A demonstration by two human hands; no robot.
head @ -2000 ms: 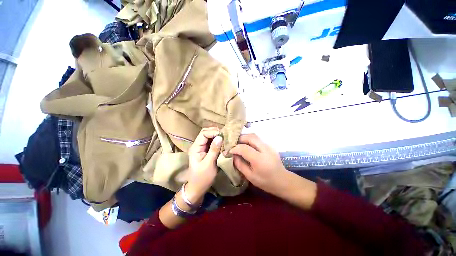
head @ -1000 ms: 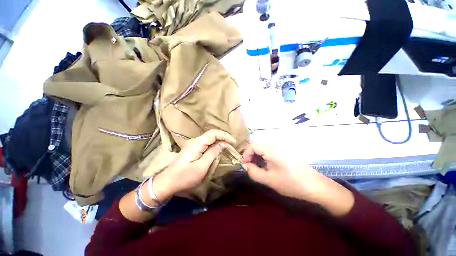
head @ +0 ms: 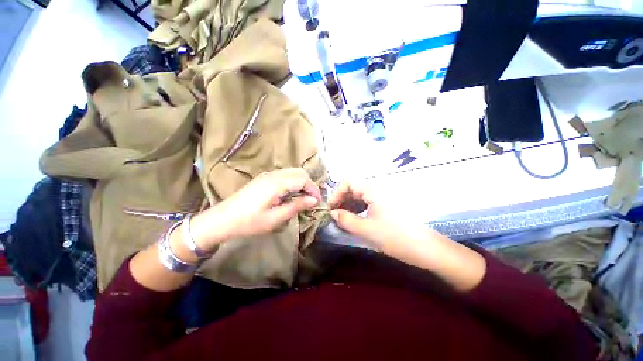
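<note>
The khaki jacket (head: 151,151) lies left of the sewing machine and reaches down over my lap, with two silvery zippers showing. My left hand (head: 278,201) pinches the edge of its sleeve end between thumb and fingers. My right hand (head: 359,215) pinches the same edge just to the right, fingertips close to my left hand's. The small bit of fabric between the fingertips is partly hidden and blurred.
The white sewing machine (head: 416,56) stands ahead, a black cloth band (head: 490,42) over it. Thread snips (head: 438,138) and a black phone-like rectangle (head: 515,111) with a grey cable lie on the table. Tan scraps (head: 620,137) are at far right, dark plaid garments (head: 46,218) at far left.
The view has shifted, so the machine and jacket sit further left. My fingertips have come closer together at the fabric edge, which was spread between them a second ago.
</note>
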